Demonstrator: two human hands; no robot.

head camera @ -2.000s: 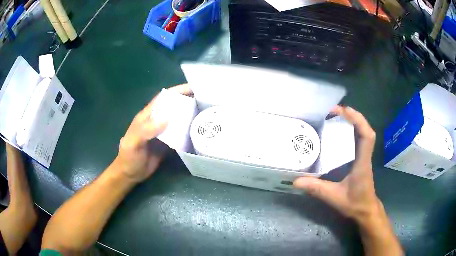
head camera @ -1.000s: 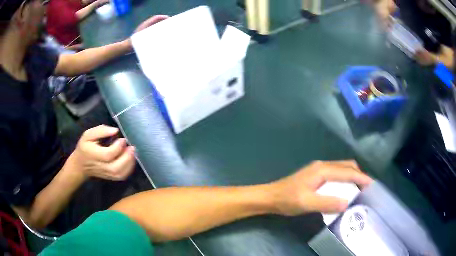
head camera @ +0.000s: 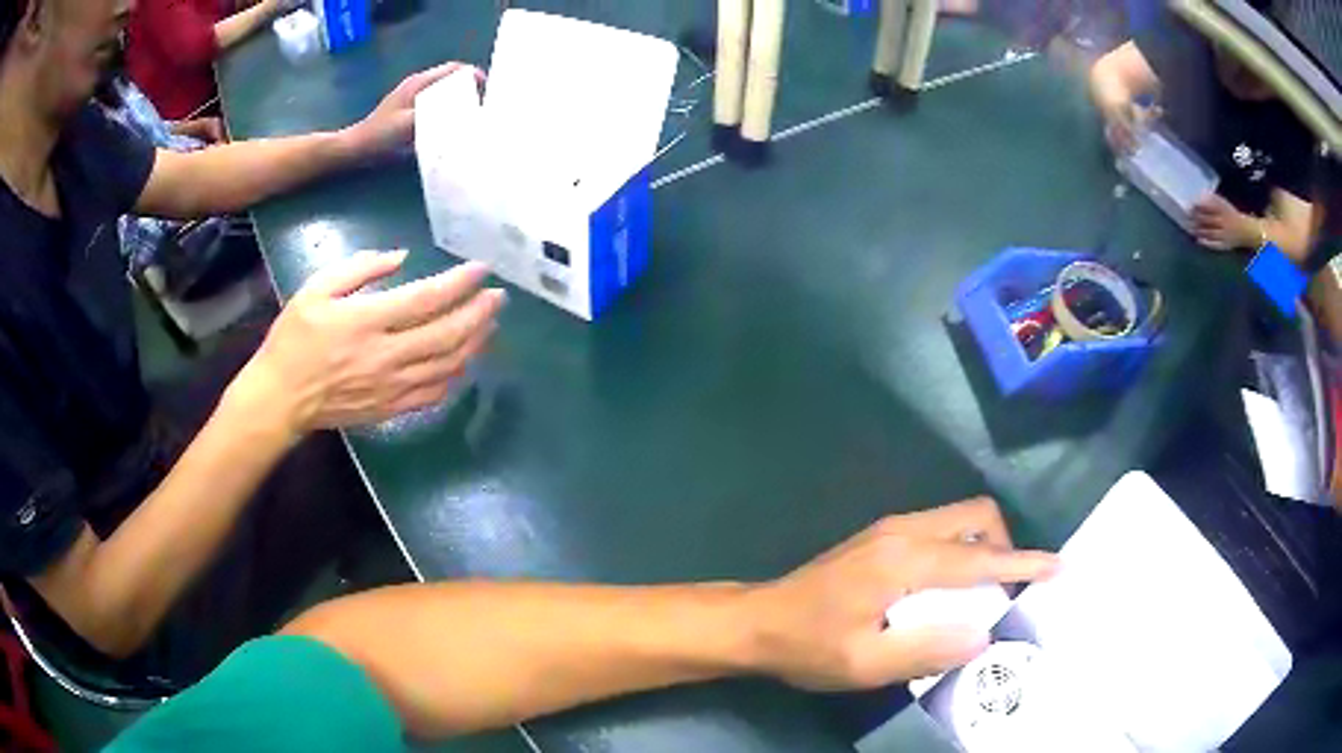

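My left hand reaches across the table from the green sleeve. Its fingers and thumb are around a white side flap of an open retail box at the lower right. The box's large white lid stands up. One rounded end of the white oval device, with a ring-shaped grille, shows inside. The rest of box and device is cut off by the lower edge. My right hand is out of the picture.
A seated person at left has one hand on another open box, the other hand raised over the table edge. A blue parts bin holds a tape roll. Pale posts stand beyond. A person at upper right holds a pale item.
The view has swung left from the box in both my hands. The neighbour's box has turned, now showing a blue side at its right, and the neighbour's near hand has opened and reached forward.
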